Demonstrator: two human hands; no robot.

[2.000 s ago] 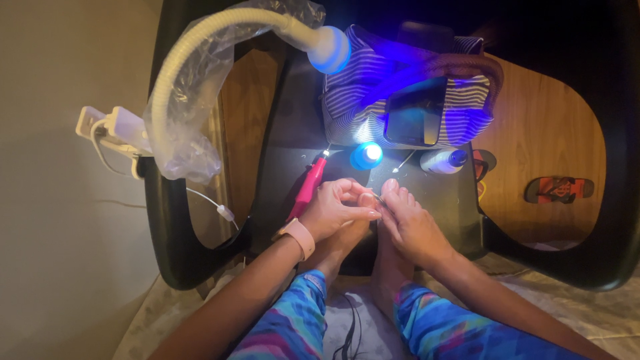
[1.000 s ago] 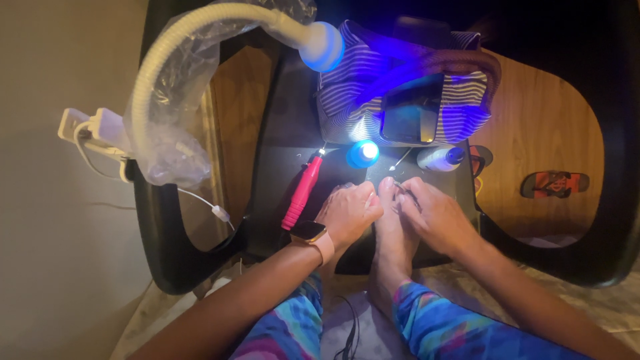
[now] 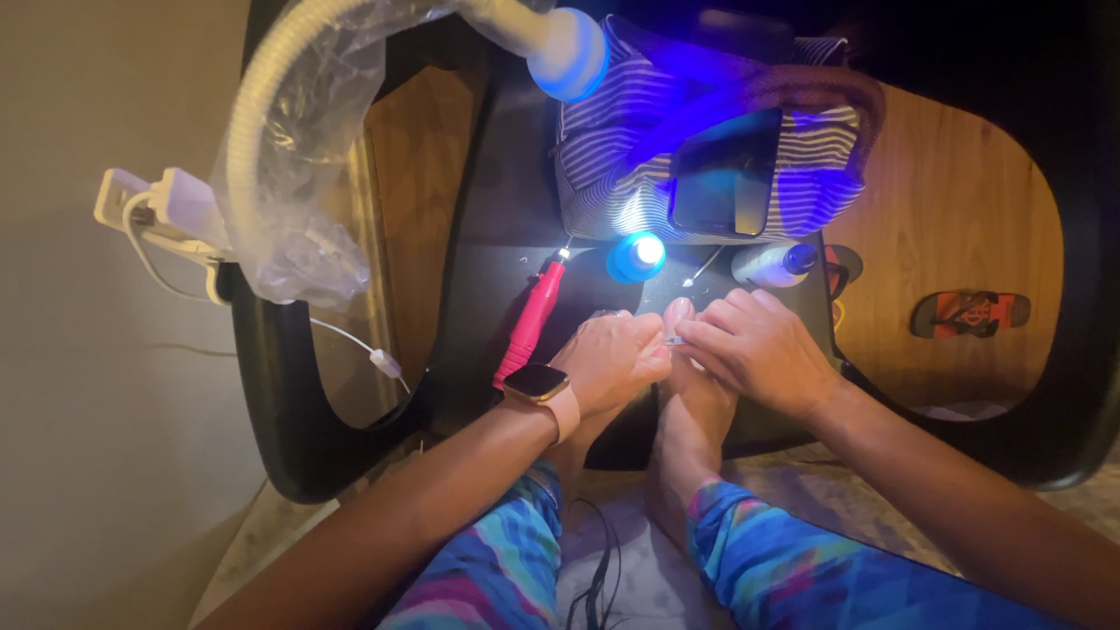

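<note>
My left hand (image 3: 617,354), with a smartwatch (image 3: 538,382) on its wrist, is curled beside the big toe (image 3: 679,312) of my right foot (image 3: 696,407). From the other side my right hand (image 3: 757,350) bends its fingers over the same foot. A small metal tool tip (image 3: 673,341) shows between the fingertips of both hands; which hand holds it cannot be told. A pink-handled tool (image 3: 529,324) lies left of the hands. Beyond the toes are a lit blue lamp or bottle (image 3: 637,257), a thin white-tipped tool (image 3: 689,282) and a white bottle with a dark cap (image 3: 776,264).
A striped bag (image 3: 604,166) with a phone (image 3: 728,175) on it rests on the black chair (image 3: 516,210). A flexible-neck lamp (image 3: 569,54), partly in clear plastic, arches overhead. Plugs (image 3: 188,203) and a cable are at left; a flip-flop (image 3: 969,314) is on the wooden floor.
The hands stay at the right foot, but their fingers have shifted. My left hand has turned from a second ago and its fingertips have come closer to those of my right hand.
</note>
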